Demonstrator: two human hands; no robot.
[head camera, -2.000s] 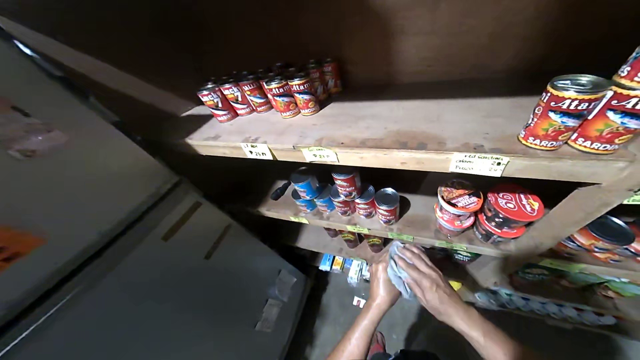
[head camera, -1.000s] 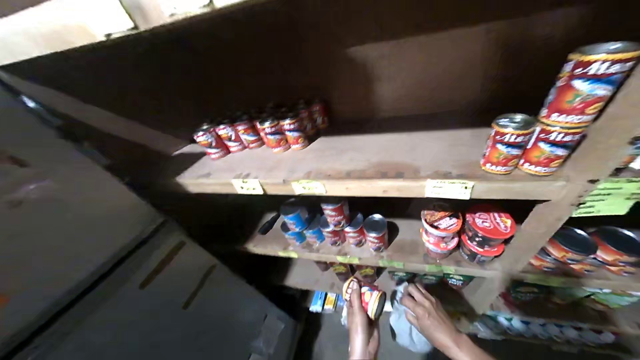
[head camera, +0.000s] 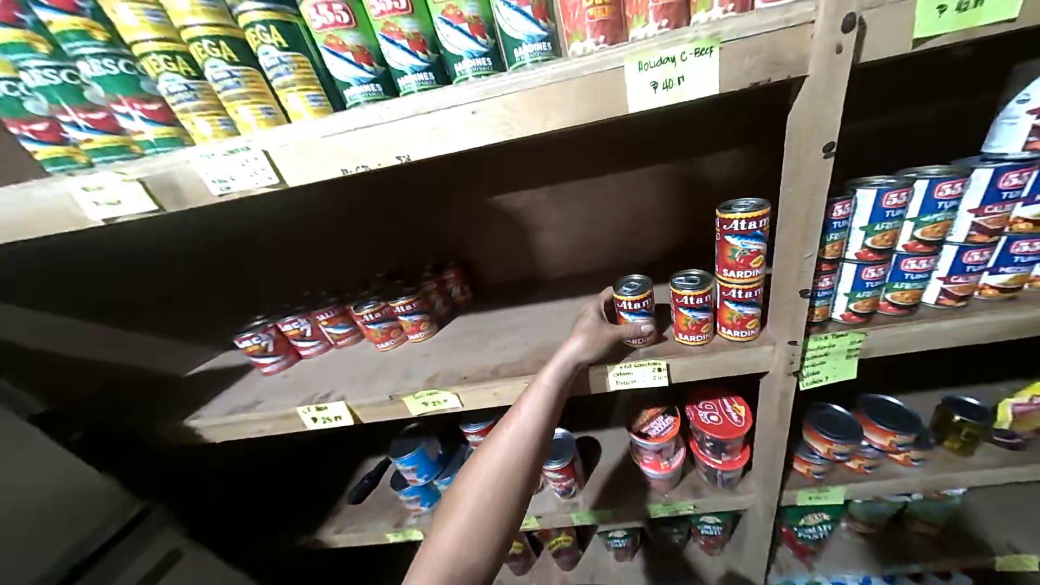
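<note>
My left hand (head camera: 601, 329) reaches up from the bottom of the head view and is closed around a red sardine can (head camera: 634, 313). The can is upright on the middle shelf, with my thumb across its front and my fingers at its left side. Just right of it, with a small gap, is a matching sardine can (head camera: 692, 309). Beyond that, two more cans stand stacked, the upper one (head camera: 743, 240) directly on the lower (head camera: 740, 310). My right hand is out of view.
Small red cans (head camera: 325, 325) stand in a group at the shelf's left. Above are green and yellow cans (head camera: 244, 73); below, cup noodles (head camera: 656, 439) and blue cans (head camera: 416, 459). A wooden post (head camera: 800, 203) divides off tuna cans (head camera: 926, 244) at right.
My left hand, which held a can low near the lower shelves, is now up at the middle shelf with a can. My right hand and its cloth have left the view. The view has shifted upward.
</note>
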